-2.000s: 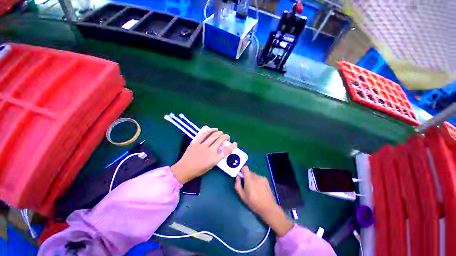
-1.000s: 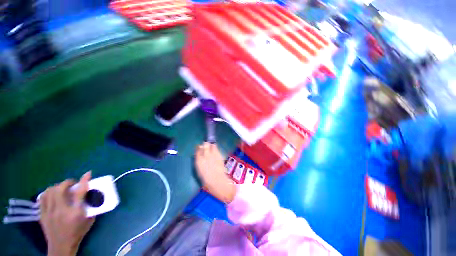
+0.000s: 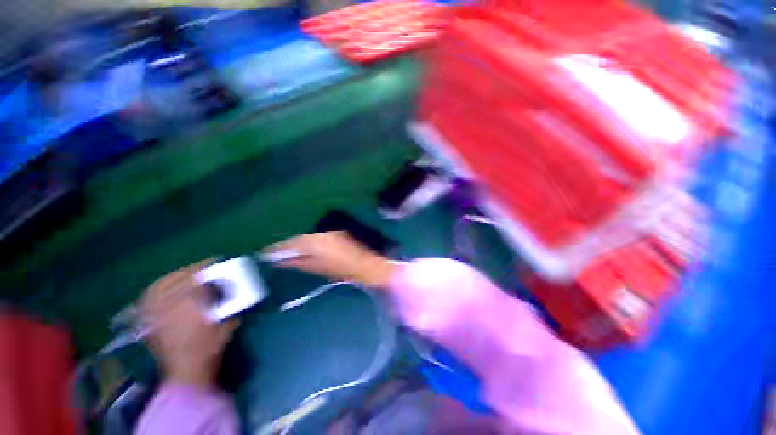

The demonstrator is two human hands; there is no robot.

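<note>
The frame is blurred. My left hand (image 3: 180,319) is closed over a white power bank (image 3: 242,287), whose dark round window shows partly beside the fingers. Short white built-in cables (image 3: 126,333) stick out on its left side. My right hand (image 3: 328,255) is just right of the power bank, fingers pointing at its end; a small pale shape shows at the fingertips, but I cannot tell what it is. A white charging cable (image 3: 381,340) curves over the bench below, its end lying loose under my right hand.
A dark phone (image 3: 353,228) lies behind my right hand. Another phone on a white slab (image 3: 410,194) lies farther back. A tall red tray stack (image 3: 544,136) stands at right, with a shallow red tray (image 3: 374,32) beyond. Red trays (image 3: 34,378) also show at lower left.
The view has swung back left. My right hand has moved from beside the red stack to the power bank. The charging cable's end now shows apart from the power bank.
</note>
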